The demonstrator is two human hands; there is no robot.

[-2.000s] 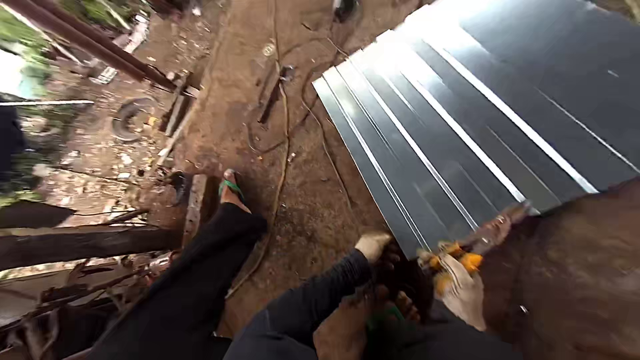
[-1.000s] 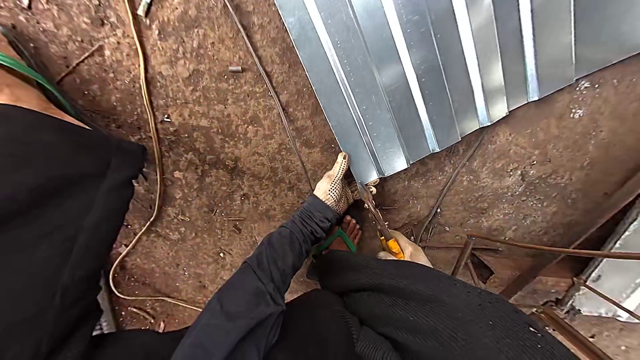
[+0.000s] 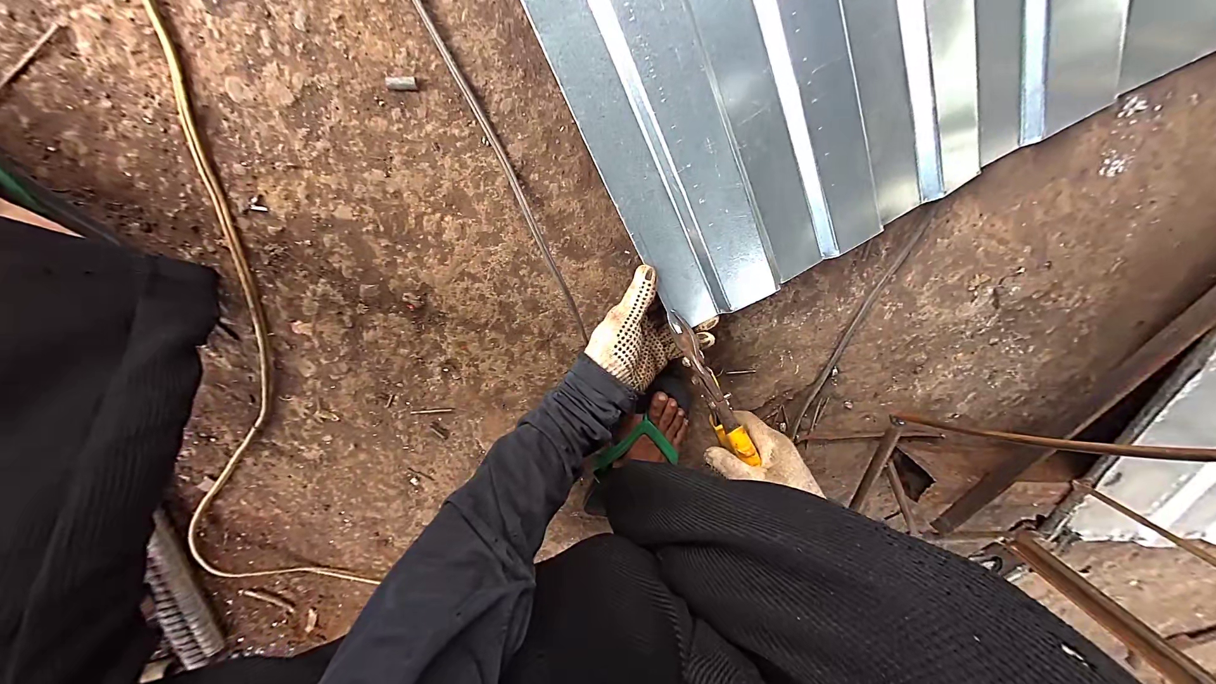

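A ribbed galvanized metal sheet (image 3: 760, 123) slants in from the top right, its near corner low at the middle. At that corner my left hand (image 3: 632, 337), in a dotted knit glove, grips the sheet's edge, thumb up on the left side, with some fingers hidden under the sheet and tool. My right hand (image 3: 774, 461), also gloved, is closed around the yellow handles of metal snips (image 3: 708, 380). The tip of the snips touches the sheet's near edge beside my left hand; whether the jaws are open is unclear.
A pale cable (image 3: 252, 304) and a thinner dark cable (image 3: 503, 161) lie on the dirt floor. Rusty metal bars (image 3: 1064, 442) and another light sheet (image 3: 1159, 475) are at the right. My foot in a green-strapped sandal (image 3: 651, 437) is just below the sheet corner. Another person's dark-clothed leg (image 3: 85, 418) is at left.
The view has swung down and closer to the sheet's corner since two seconds ago. From one second ago, both hands keep nearly the same place at the corner.
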